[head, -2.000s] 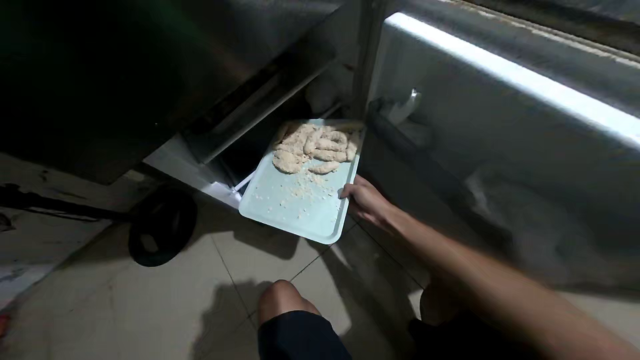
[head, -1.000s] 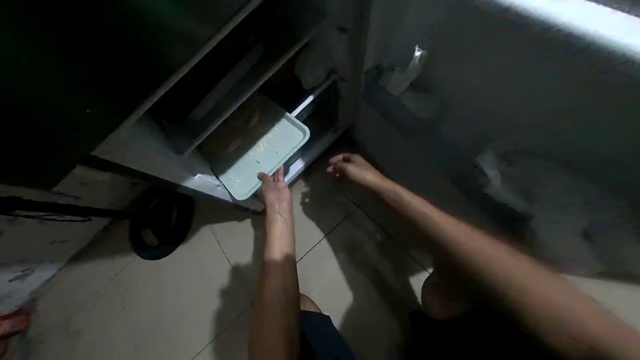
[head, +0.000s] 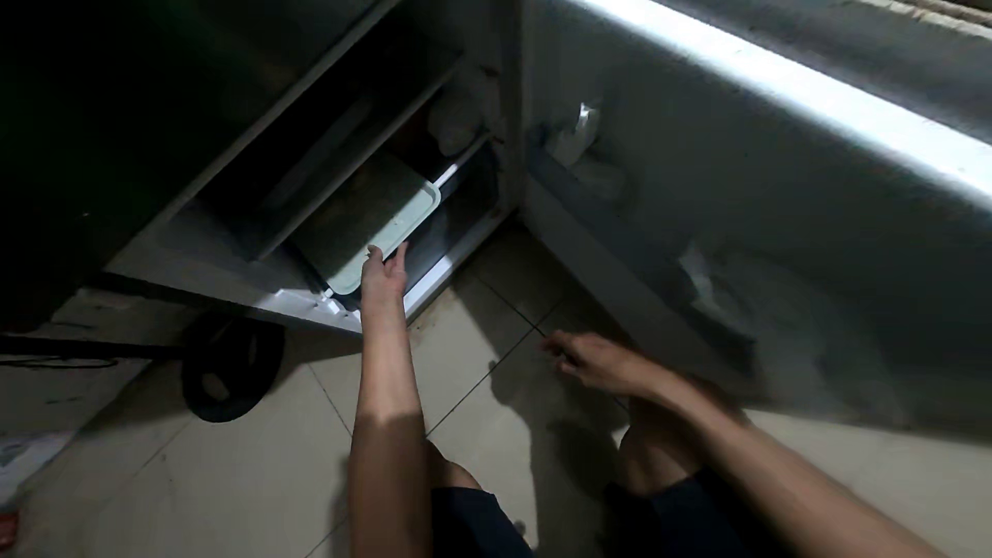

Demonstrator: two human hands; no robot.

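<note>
A pale green tray lies mostly inside a refrigerator on a lower shelf, its front edge lit and its rear in shadow. The food on it cannot be made out now. My left hand is at the tray's front edge, thumb on the rim and the other fingers at or below it. Right of it and lower, my right hand hangs over the tiled floor, fingers loosely curled, with nothing seen in it.
The refrigerator door stands open at the right, with plastic bags in its racks. Above the tray is another shelf. A black wheel-shaped object lies on the floor at the left. My knees are close below.
The tray, held out by my right hand with pale food pieces on it two seconds ago, has moved into the refrigerator. My left hand has come to its front edge; my right hand has let go.
</note>
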